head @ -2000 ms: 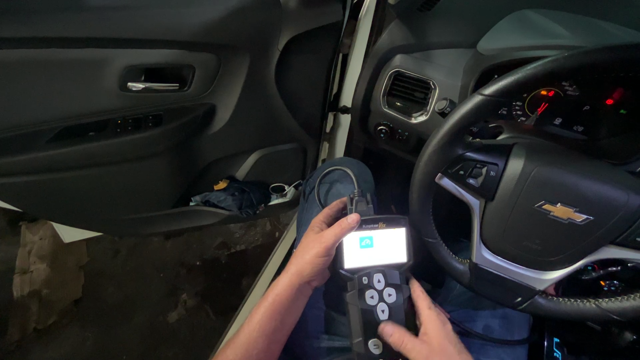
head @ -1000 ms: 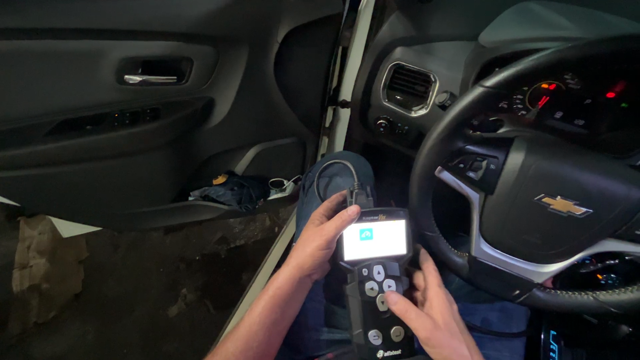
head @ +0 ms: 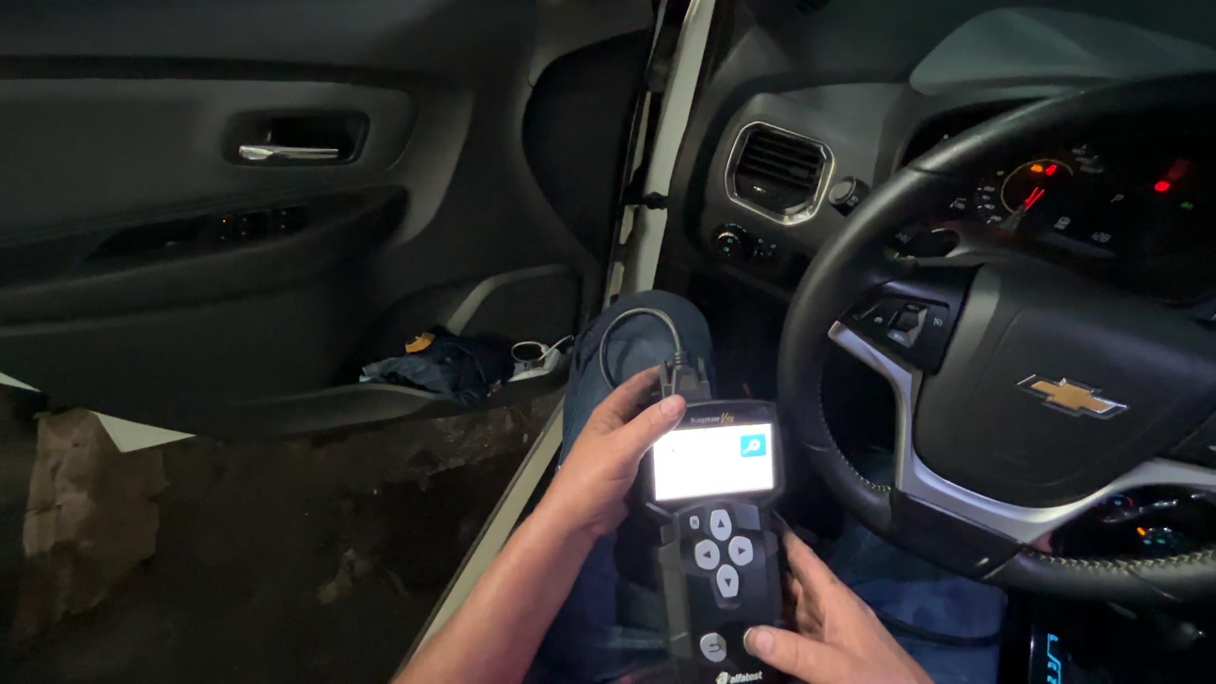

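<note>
A black handheld diagnostic scanner [head: 722, 541] with a lit screen and grey arrow keys lies over my lap, tilted toward me. My left hand [head: 617, 456] grips its upper left corner, the thumb near the cable plug [head: 682, 378] at the top. From that plug a grey cable [head: 608, 332] loops over my jeans-clad knee. My right hand [head: 826, 617] holds the lower right side, its thumb at the lower right key beside the return key [head: 712, 647]. That thumb covers most of the key.
The steering wheel [head: 855, 237] stands close on the right, before a lit instrument cluster [head: 1035, 190]. At left the car door [head: 475, 218] is open, with dark cloth [head: 437, 366] and a white item [head: 541, 356] in its pocket. A door sill [head: 494, 532] runs beside my leg.
My right thumb has moved from the arrow keys down to the lower right key. The icon on the screen has changed position and look. My left hand keeps its hold on the scanner.
</note>
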